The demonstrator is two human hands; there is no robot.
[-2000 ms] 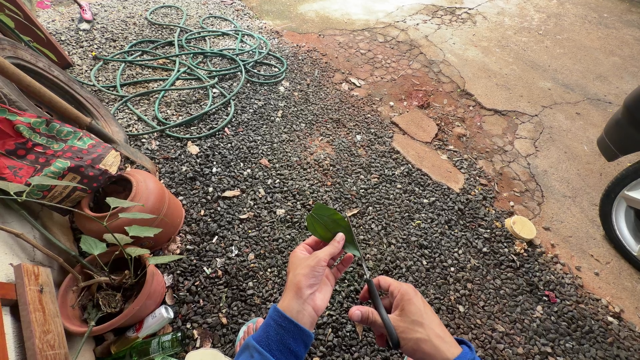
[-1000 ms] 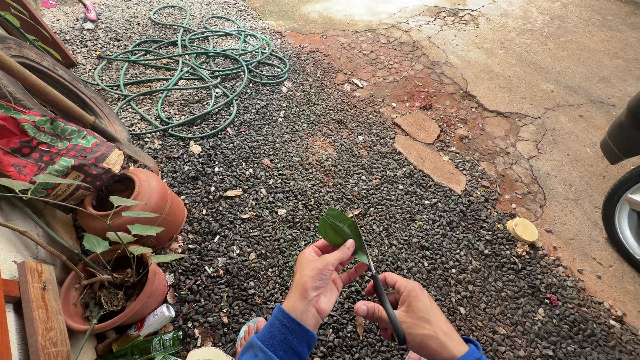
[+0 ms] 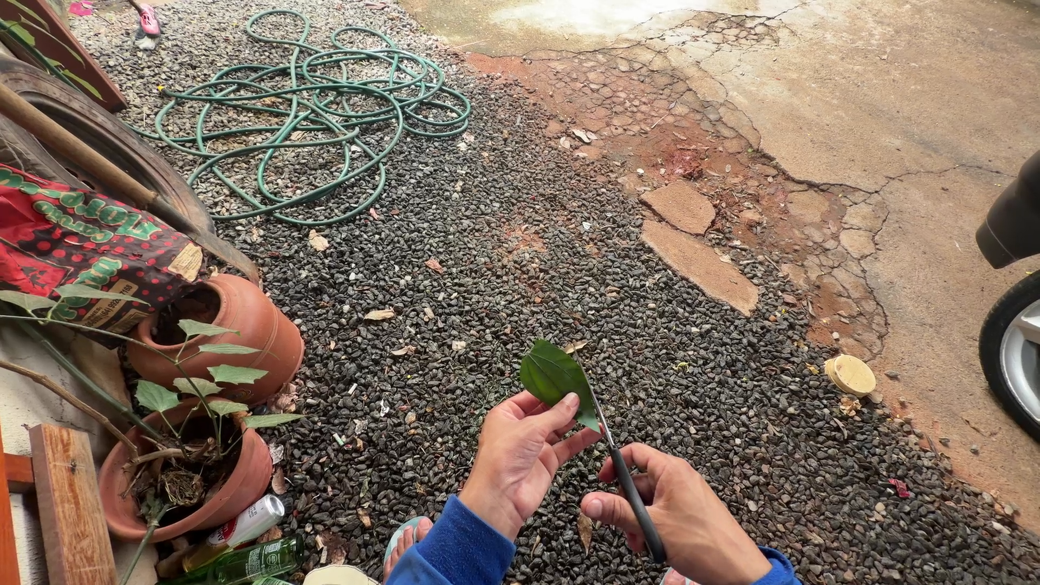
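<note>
Between the thumb and fingers of my left hand (image 3: pixel 528 455) is a green leaf (image 3: pixel 556 374), its broad part pointing up and left. My right hand (image 3: pixel 678 512) grips a pair of scissors (image 3: pixel 634 496) by black handles, low in the middle of the view. The metal blades reach up along the leaf's right edge and seem to touch it; whether they are apart is hard to tell. Both hands are close together above dark gravel, in blue sleeves.
Terracotta pots (image 3: pixel 244 337) with a leafy plant stand at left, near a can (image 3: pixel 252 520) and a green glass bottle (image 3: pixel 252 561). A green hose (image 3: pixel 390 106) lies coiled on the gravel (image 3: pixel 487 268). Cracked concrete and a vehicle wheel (image 3: pixel 1020 349) are at right.
The leaf has turned in my left hand, and its broad part now points more to the left. The scissors stay in my right hand, with the blades more upright.
</note>
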